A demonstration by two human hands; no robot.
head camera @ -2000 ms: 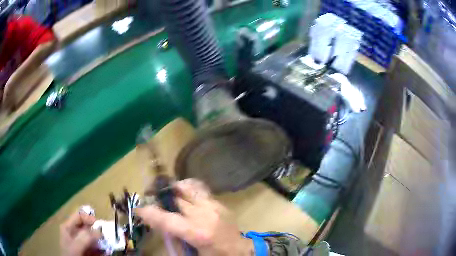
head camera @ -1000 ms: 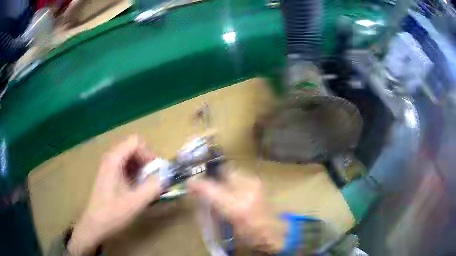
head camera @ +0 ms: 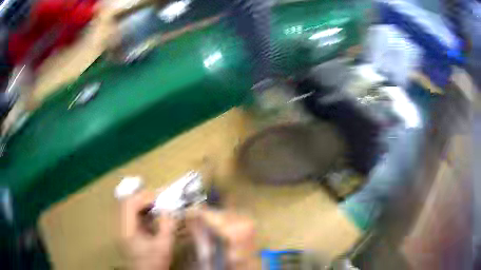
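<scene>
The frame is badly blurred. My left hand (head camera: 145,234) is at the bottom centre-left, its fingers closed on a white plastic housing (head camera: 179,195). A smaller white piece (head camera: 128,186) shows at the tip of my left hand's fingers; I cannot tell if it is part of the same assembly. My right hand (head camera: 229,232) is close on the right of the housing, around the dark handle of what looks like a soldering iron (head camera: 213,196). The iron's tip and any wires are too blurred to make out.
A tan cardboard sheet (head camera: 285,216) lies under my hands. The green belt (head camera: 153,100) curves behind it, bearing a small blurred assembly (head camera: 87,95). The round extractor hood (head camera: 290,154) stands right of my hands, with a dark box (head camera: 350,124) behind it. A red sleeve (head camera: 50,31) shows at upper left.
The view has swung, so the hood and belt sit further left and lower than a second ago. My hands are lower in the picture, still close together with the white housing between them.
</scene>
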